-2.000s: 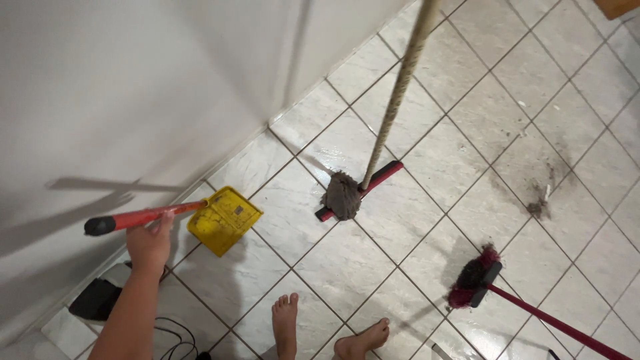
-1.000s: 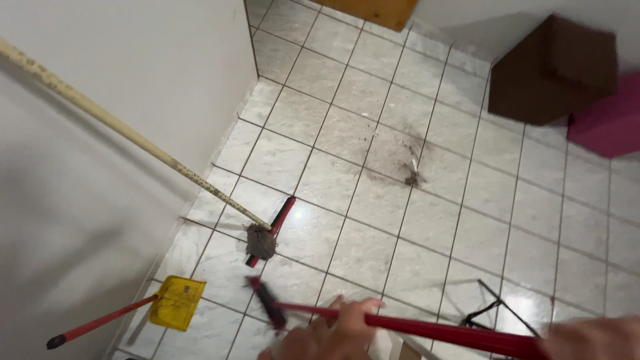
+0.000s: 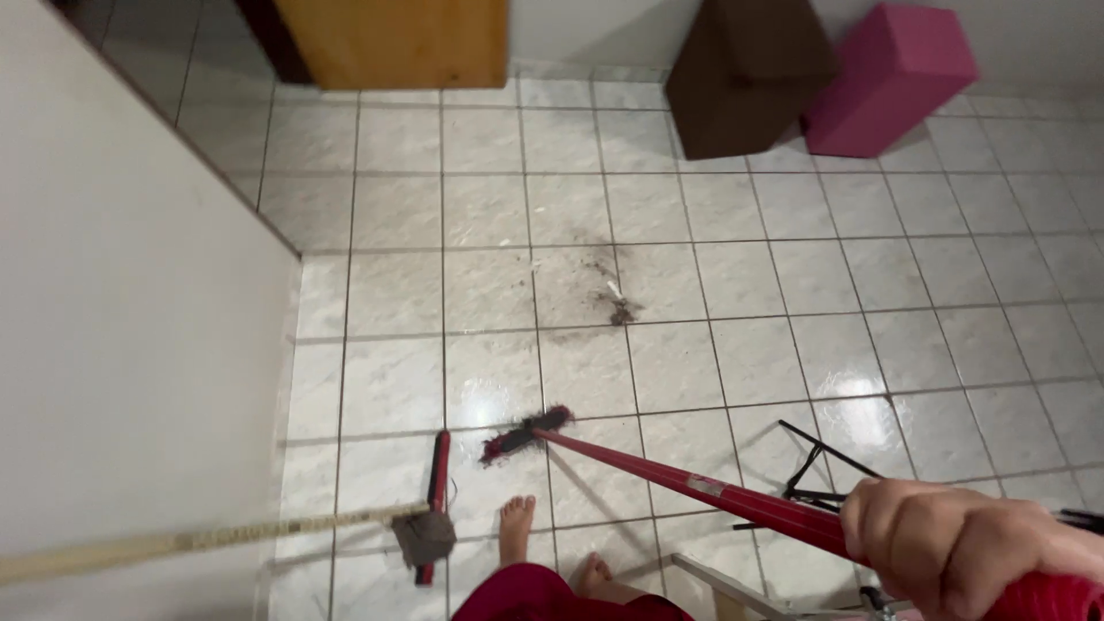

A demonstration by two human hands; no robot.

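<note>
My right hand [image 3: 949, 548], at the lower right, is closed around the red handle of a broom [image 3: 638, 466]. The broom's dark and red bristled head [image 3: 526, 434] rests on the tiles in front of my feet. My left hand is out of view. To the left of the broom head lies a red and black floor squeegee [image 3: 439, 474]. A grey clump, perhaps a cloth [image 3: 424, 536], is beside it, at the end of a worn pale pole [image 3: 216, 537]. Farther ahead, dark dirt [image 3: 621, 310] and a small white piece [image 3: 614, 289] lie on the floor.
A white wall [image 3: 129, 345] stands on the left. At the back are a wooden furniture piece [image 3: 397, 43], a brown box-shaped object [image 3: 750, 86] and a pink one [image 3: 893, 82]. A black metal frame [image 3: 828, 453] is at the lower right.
My left hand held the dustpan's handle two seconds ago; the yellow dustpan is now out of view. The broom, earlier on the floor at the right, is in my hand. The view has shifted strongly.
</note>
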